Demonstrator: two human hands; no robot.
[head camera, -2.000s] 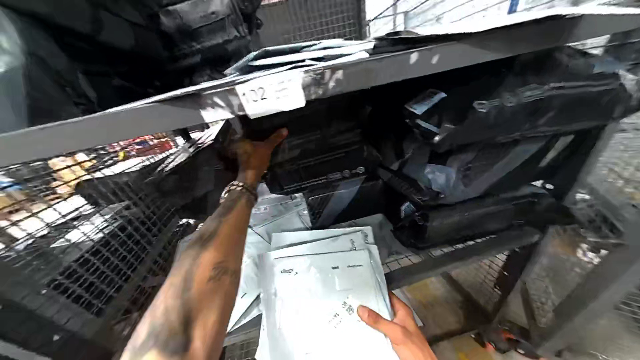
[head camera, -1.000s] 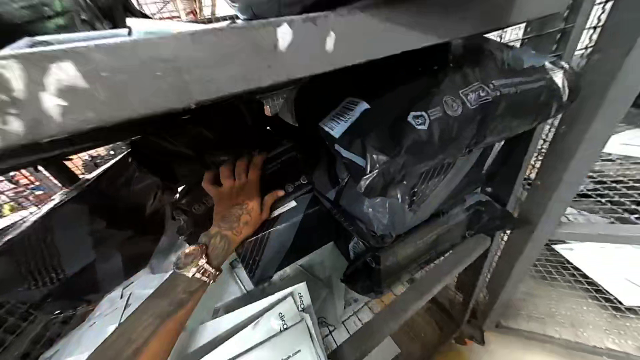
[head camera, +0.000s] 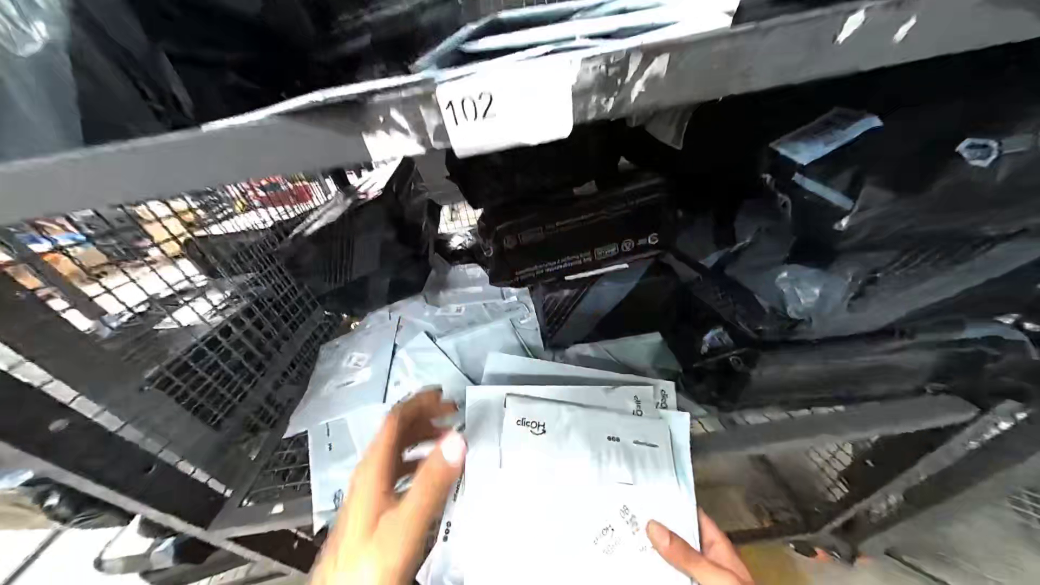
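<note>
A stack of white mailer envelopes (head camera: 569, 479) is in my right hand (head camera: 703, 552), with the thumb on top at the lower right edge. Just left of the stack is my left hand (head camera: 398, 487), blurred, its fingers curled apart and nothing seen between them. Behind both hands more white mailers (head camera: 353, 366) lie loosely overlapped on the mesh shelf. Black plastic-wrapped parcels (head camera: 581, 231) sit deeper on the same shelf, beyond the mailers.
A grey metal shelf beam (head camera: 309, 130) with a numbered paper label (head camera: 508, 110) crosses above. Large black packages (head camera: 918, 187) fill the right side. A wire mesh side panel (head camera: 236, 357) stands at the left. White mailers (head camera: 601, 24) lie on the upper shelf.
My left hand has come back from the black parcels to beside the stack of mailers. The view has swung closer and back out.
</note>
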